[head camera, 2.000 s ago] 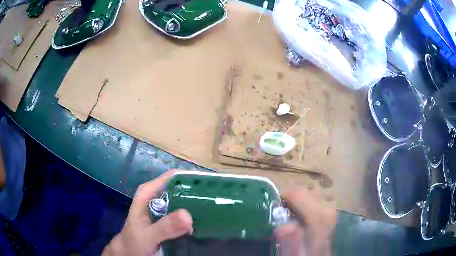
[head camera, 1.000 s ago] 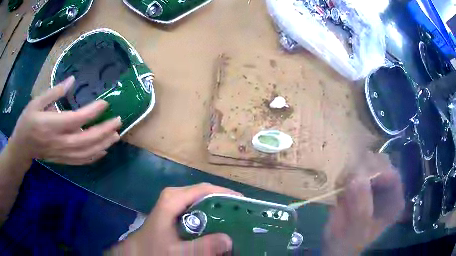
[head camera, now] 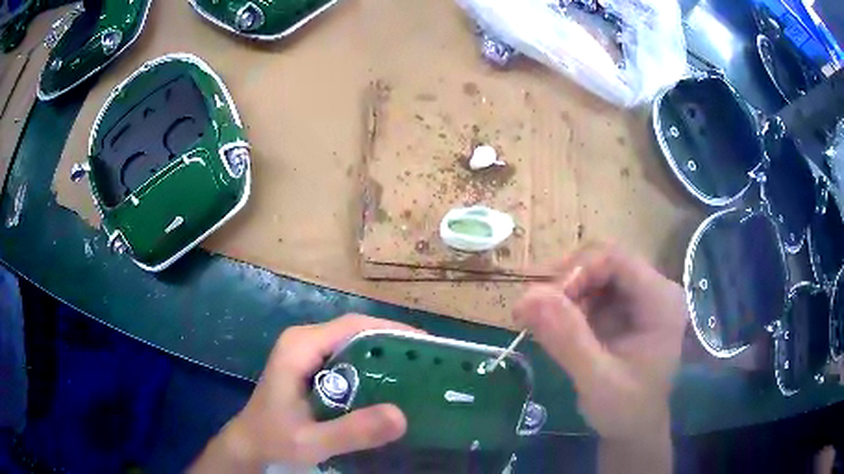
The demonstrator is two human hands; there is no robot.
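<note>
My left hand (head camera: 305, 407) holds a glossy green car body shell (head camera: 426, 398) at the bottom centre, over the bench's front edge, with its thumb on the green face. The shell has a silver rim, a row of small dark holes and round silver lamp pieces at its corners. My right hand (head camera: 606, 329), slightly blurred, pinches a thin pale glue stick (head camera: 507, 352). The stick's tip touches the shell near the right end of the hole row. The white oval glue dish (head camera: 477, 229), holding pale green stuff, and a white lump (head camera: 483, 157) lie on the stained cardboard pad (head camera: 398, 185).
A finished-looking green shell (head camera: 176, 208) stands at left on the cardboard sheet (head camera: 296, 120). More green shells are at the top left. A plastic bag of parts (head camera: 592, 46) lies at the top right. Several dark hollow shells (head camera: 736, 278) are grouped at right.
Since one second ago, my right hand has moved left and the stick's tip now meets the shell's face. Another hand at left has left the view. The shell that appeared there remains, now uncovered.
</note>
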